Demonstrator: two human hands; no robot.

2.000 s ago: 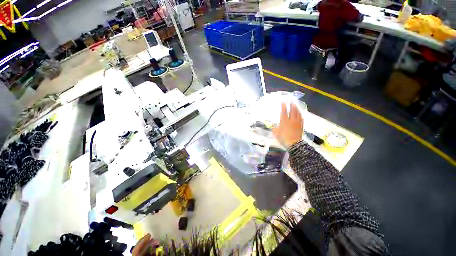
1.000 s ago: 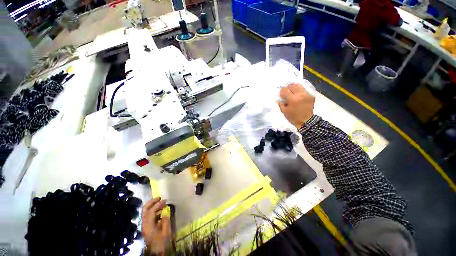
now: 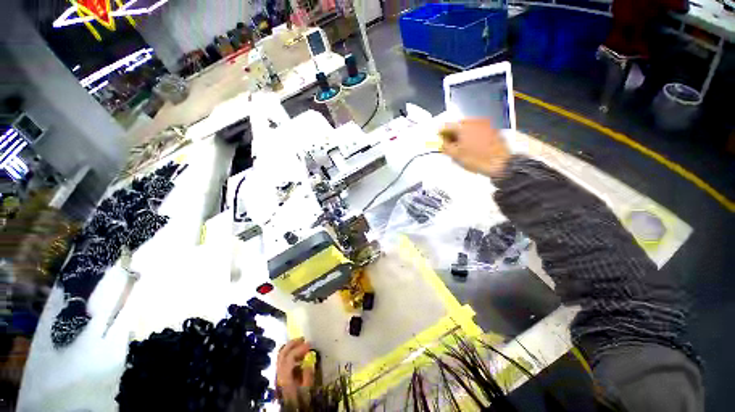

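Observation:
My right hand [image 3: 477,148], blurred, is raised over the back of the clear plastic bag [image 3: 411,211], its fingers bent; whether it grips the bag I cannot tell. Black loops [image 3: 493,244] lie in and by the bag. My left hand [image 3: 295,372] is at the bottom, at the left edge of the taped bed plate [image 3: 403,322], with yellow tape on a finger; its lower part is hidden and its grip is unclear. Two loose black loops [image 3: 355,325] sit by the orange-yellow clamp piece [image 3: 355,288] under the sewing machine head [image 3: 310,265]. A large heap of black loops [image 3: 193,366] lies left of my left hand.
Bundled black cords [image 3: 121,225] and a thin pale tool [image 3: 121,302] lie on the left table. A white-framed screen [image 3: 482,98] stands behind my right hand. A tape roll [image 3: 646,227] lies at the right table edge. Blue bins [image 3: 455,36] and a seated person are behind.
The view has shifted, so the machine appears farther right. My right hand has moved back from over the bag's loops toward the screen. My left hand has come further onto the bed plate's left edge.

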